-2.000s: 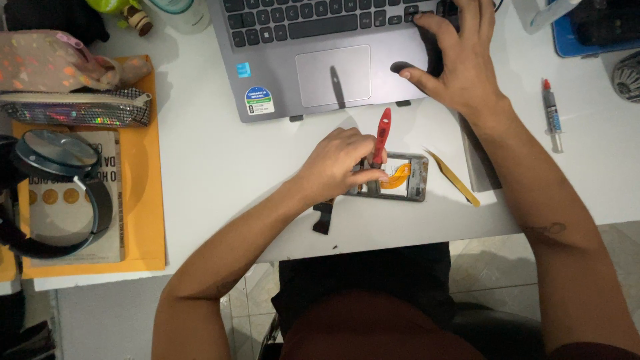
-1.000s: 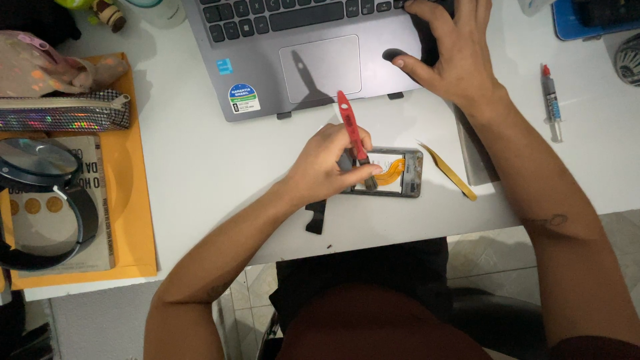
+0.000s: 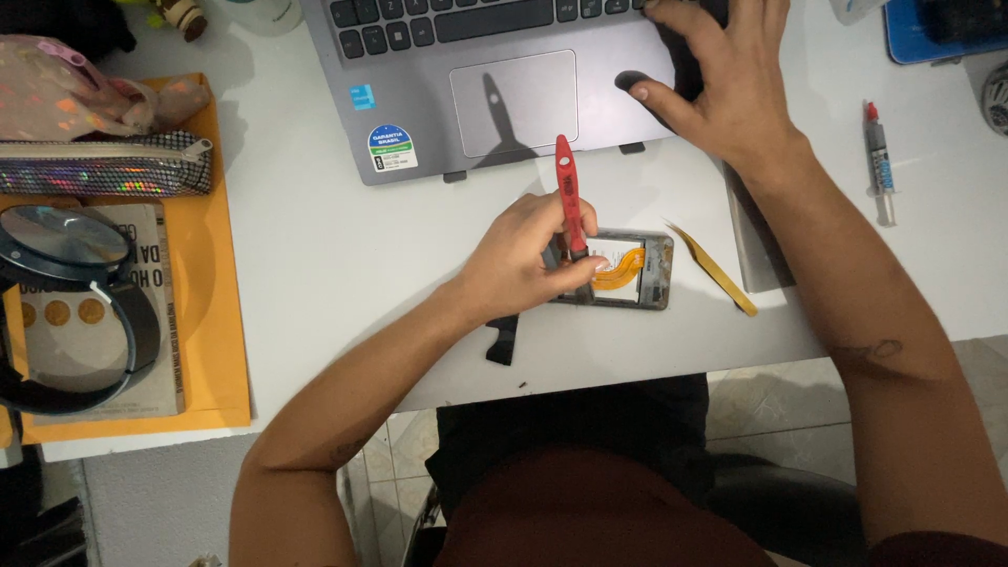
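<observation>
My left hand (image 3: 535,256) grips a red-handled brush (image 3: 568,189), its handle pointing up and its dark lower end over an opened smartphone (image 3: 655,272). A battery and an orange flex cable (image 3: 622,272) show inside the phone; my fingers cover its left part. My right hand (image 3: 728,90) is spread at the right side of a grey laptop (image 3: 425,102), fingers at the keyboard's lower right edge, and no object shows in it. Gold tweezers (image 3: 718,272) lie right of the phone. A black thin part (image 3: 502,340) lies below my left hand.
A flat grey object (image 3: 756,236) lies partly under my right forearm. Farther right are a syringe (image 3: 880,165) and a blue tray (image 3: 906,35). Headphones (image 3: 146,331), a book (image 3: 169,315) and a pencil case (image 3: 102,165) rest on a yellow envelope (image 3: 220,315) at left. The table's front edge runs near the phone.
The brush in my left hand has tilted from leaning right two seconds ago to leaning slightly left. My right hand stays by the laptop keyboard. The view has shifted a little.
</observation>
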